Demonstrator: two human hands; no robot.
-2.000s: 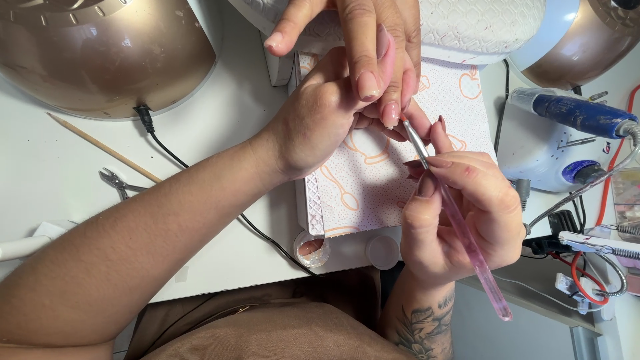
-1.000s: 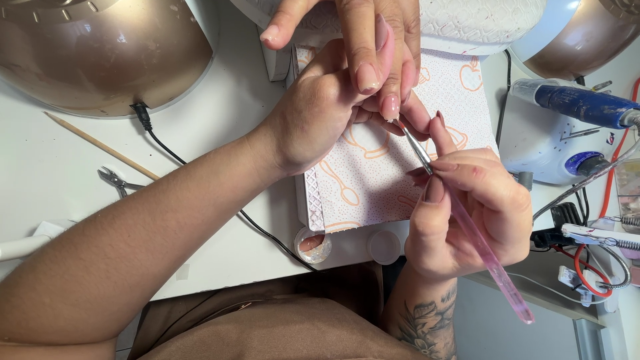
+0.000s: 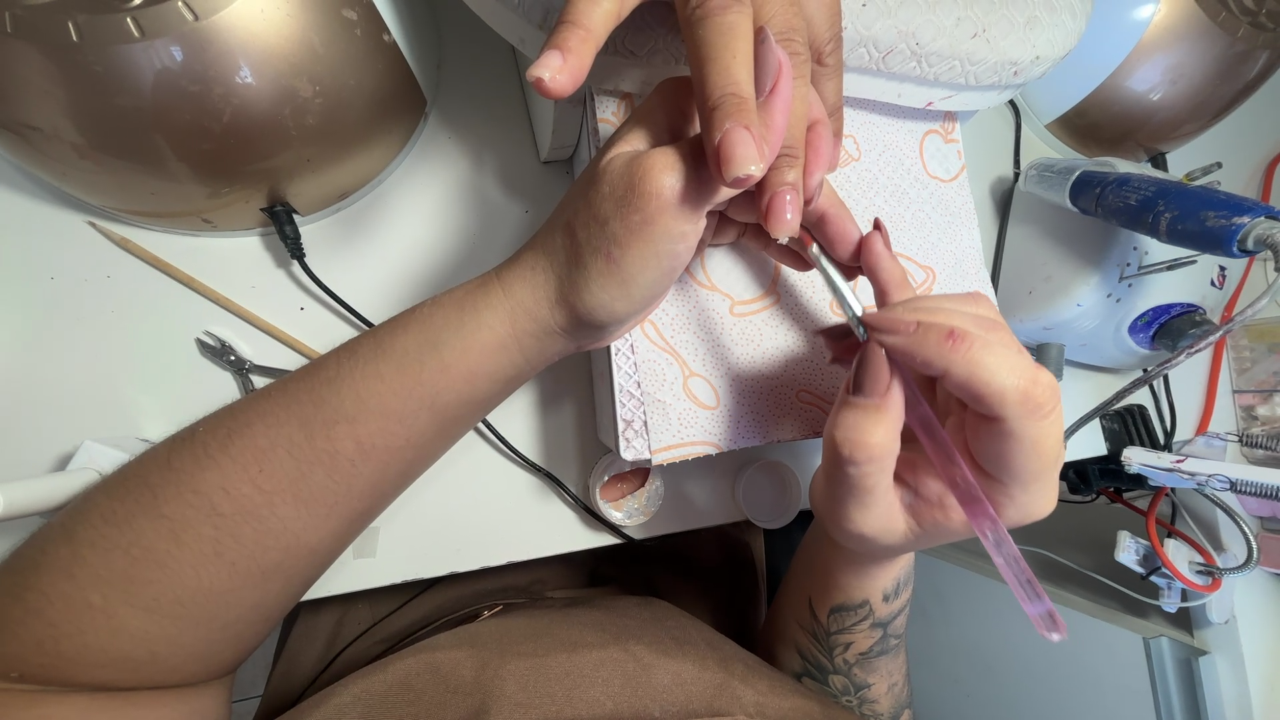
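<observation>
My left hand is closed around fingers of another person's hand, which comes in from the top edge. My right hand grips a nail brush with a pink clear handle and a metal ferrule. The brush tip touches or nearly touches the end of one of that person's fingernails, where a small pale bit shows. Both hands are above a printed paper towel with orange kitchen drawings. A small open jar of glitter stands near the table's front edge, with a round lid beside it.
A gold nail lamp with a black cable stands at left, a second lamp at upper right. Cuticle nippers and a wooden stick lie at left. A blue nail drill handpiece rests on its white unit.
Since two seconds ago, my right hand and the pink brush have shifted slightly to the right, the brush still at the same fingertip. My left hand stays around the other person's fingers.
</observation>
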